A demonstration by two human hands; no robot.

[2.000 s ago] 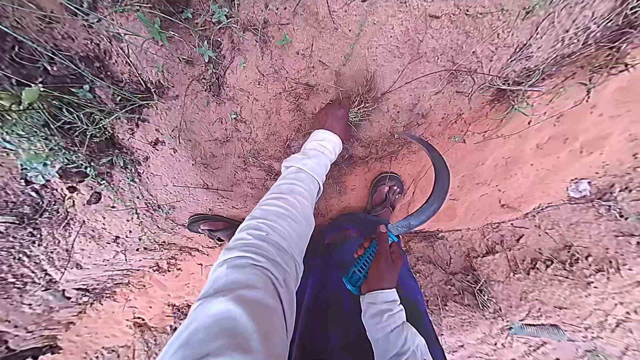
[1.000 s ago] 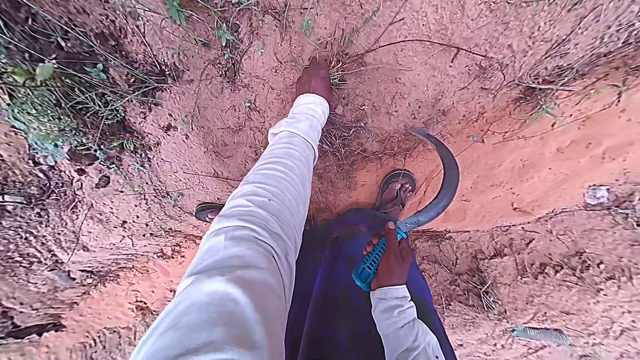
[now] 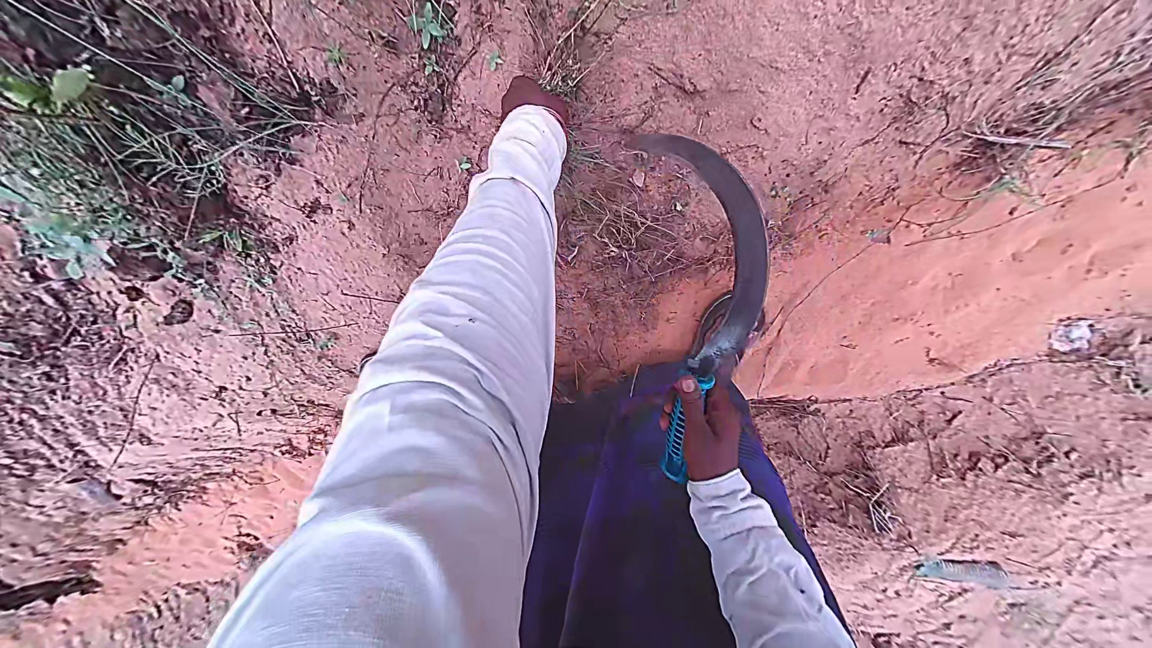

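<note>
My right hand (image 3: 714, 430) grips the teal plastic handle (image 3: 675, 441) of a sickle in front of my dark blue garment (image 3: 621, 540). The curved metal blade (image 3: 751, 229) rises from the hand and bends left at the top, its tip pointing toward my other arm. My left hand (image 3: 531, 94) reaches far forward, low over the reddish soil, beside a tuft of thin grass (image 3: 569, 72). Its fingers are mostly hidden behind the wrist and white sleeve, so whether they hold any grass cannot be told. Dry grass (image 3: 634, 225) lies between the left forearm and the blade.
Green weeds and stems (image 3: 162, 135) grow at the upper left. Dry twigs (image 3: 1044, 117) spread at the upper right. A sandy channel (image 3: 945, 297) crosses the ground at the right, with a pale lump (image 3: 1073, 336) beside it. My sandalled foot (image 3: 715, 319) is partly behind the blade.
My left hand has reached farther forward, away from my body. The sickle in my right hand has turned, so its tip now points more to the left, nearer the left forearm.
</note>
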